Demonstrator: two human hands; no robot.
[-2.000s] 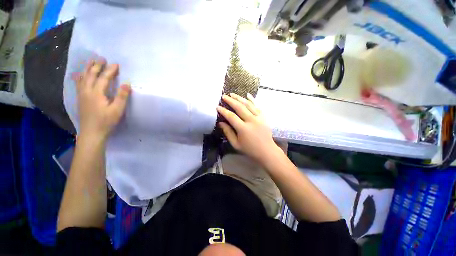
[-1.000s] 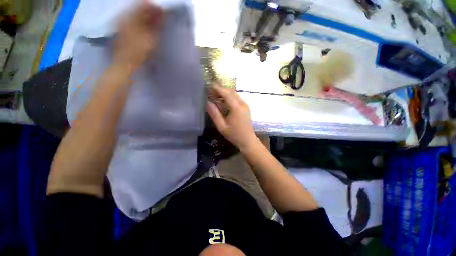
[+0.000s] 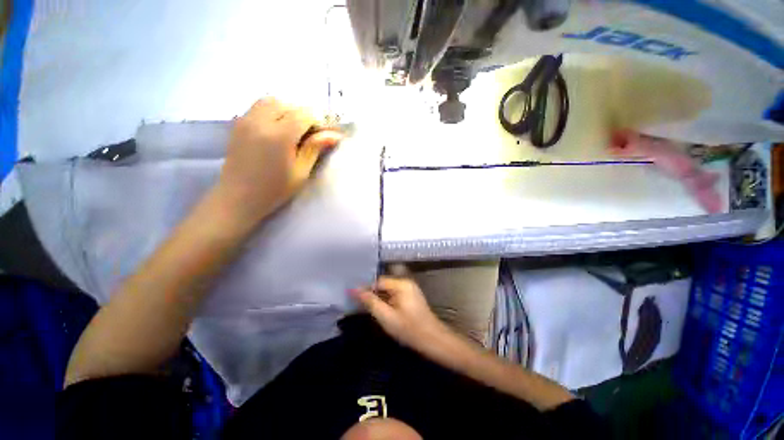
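Observation:
The large pale grey-white panel (image 3: 284, 249) lies over the table's front edge and down onto the lap, its right edge a dark thin line. My left hand (image 3: 271, 155) is on the panel's upper part near the needle area, fingers curled at its top edge. My right hand (image 3: 395, 305) pinches the panel's right edge below the table front. The machine's presser foot and needle area (image 3: 400, 73) is above and right of my left hand, partly lost in lamp glare. A dark part of the panel (image 3: 30, 245) shows at the far left.
Black-handled scissors (image 3: 537, 103) lie right of the needle on the machine bed. A pink cloth strip (image 3: 675, 163) and a tray of small shiny parts (image 3: 750, 185) lie farther right. Below the table are stacked white pieces (image 3: 567, 318) and a blue crate (image 3: 731, 318).
My left hand has come down and right, towards the needle. My right hand has moved down to the panel's edge below the table front. The panel now covers the dark glittery strip.

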